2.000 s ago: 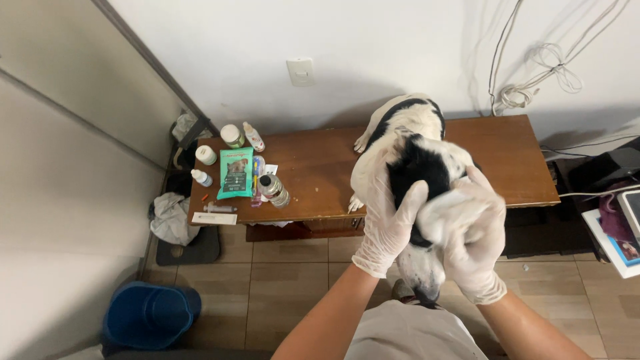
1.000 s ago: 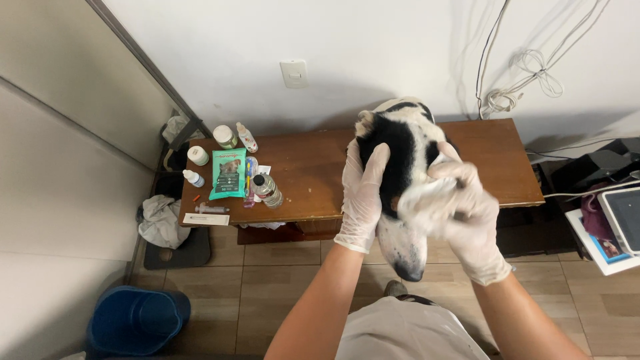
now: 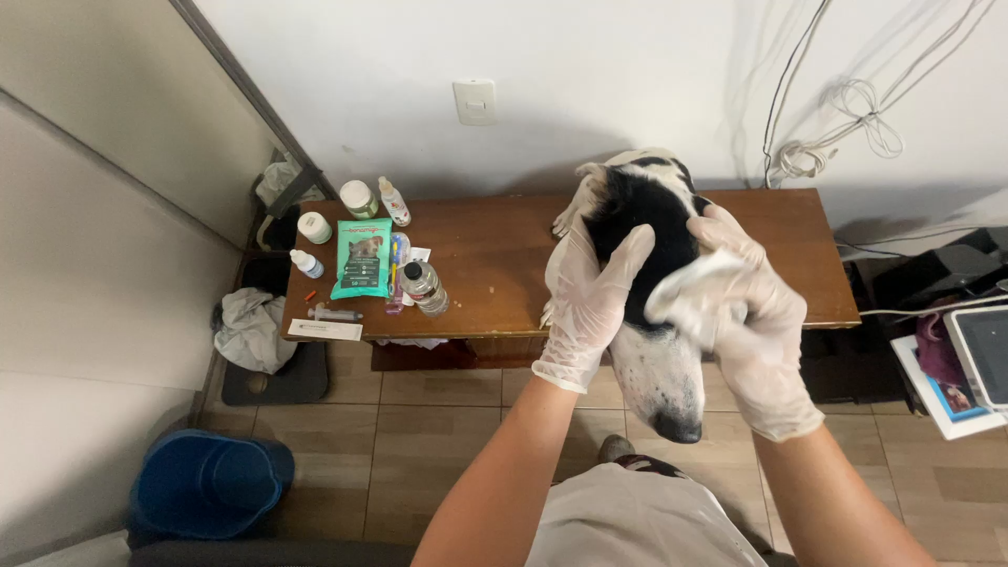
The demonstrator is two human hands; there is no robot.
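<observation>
A black and white dog [image 3: 657,370] lies on a brown wooden bench [image 3: 488,252], its head hanging over the front edge, nose downward. My left hand [image 3: 591,303], in a translucent glove, cups the left side of its head, the thumb on the black fur. Gloved too, my right hand [image 3: 748,315] holds a white wipe [image 3: 697,287] against the right side of the head near the eye; the wipe is blurred. To the left on the bench are a green wipes packet [image 3: 362,258], a clear bottle with black cap [image 3: 424,289] and a syringe [image 3: 335,314].
White jars [image 3: 359,199], a dropper bottle [image 3: 306,264] and a spray bottle [image 3: 394,201] stand at the bench's left end. A blue bucket [image 3: 211,484] is on the tiled floor at lower left. Cables [image 3: 862,118] hang on the wall; a white-framed device [image 3: 980,354] lies at far right.
The dog's muzzle swung lower and more to the front between two seconds and one second ago. My right hand with the wipe has shifted about the right side of its face.
</observation>
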